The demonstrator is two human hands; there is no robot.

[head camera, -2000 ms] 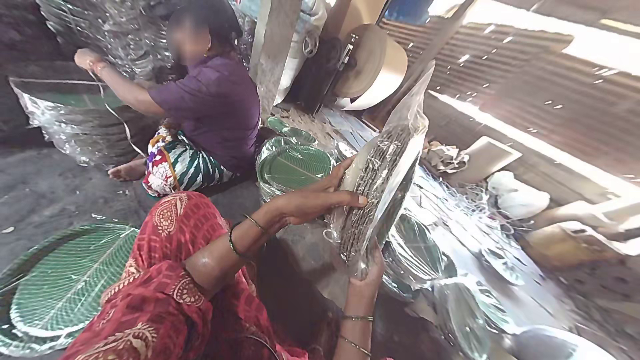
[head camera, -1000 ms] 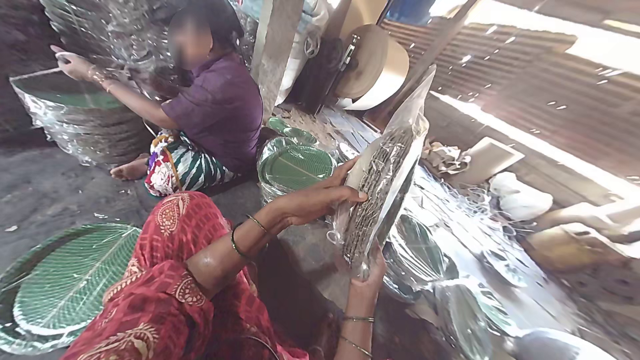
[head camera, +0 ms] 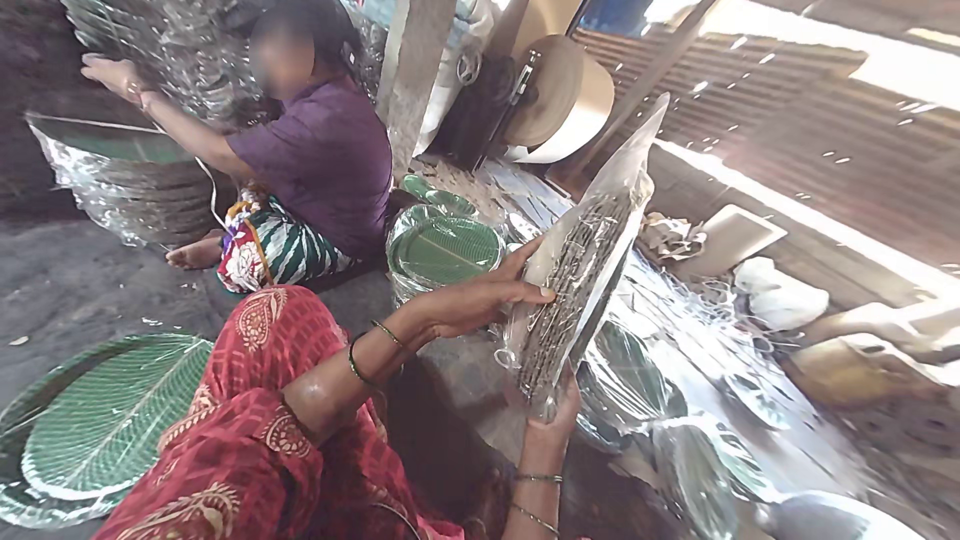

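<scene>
A stack of plates in a clear plastic bag (head camera: 574, 292), seen edge-on, is tilted upright between my hands. My left hand (head camera: 487, 300) grips its left side, thumb on the near face and the other fingers partly hidden behind. My right hand (head camera: 556, 405) holds its lower end from below, with the fingers mostly hidden. Wrapped green leaf-patterned plates (head camera: 448, 249) stand on the floor beyond my left hand. More green leaf-patterned plates (head camera: 112, 420) lie at the lower left, beside my red patterned garment (head camera: 277, 352).
A co-worker in a purple top (head camera: 330, 150) sits at the upper left beside a tall plastic-wrapped plate stack (head camera: 142, 187). A wooden post (head camera: 416, 82) and a large roll (head camera: 559, 97) stand behind. Wrapped plates (head camera: 630, 367) and a white bag (head camera: 780, 292) lie to the right.
The co-worker's raised hand has moved a little to the left since two seconds ago. Both my hands keep hold of the bagged stack in nearly the same place.
</scene>
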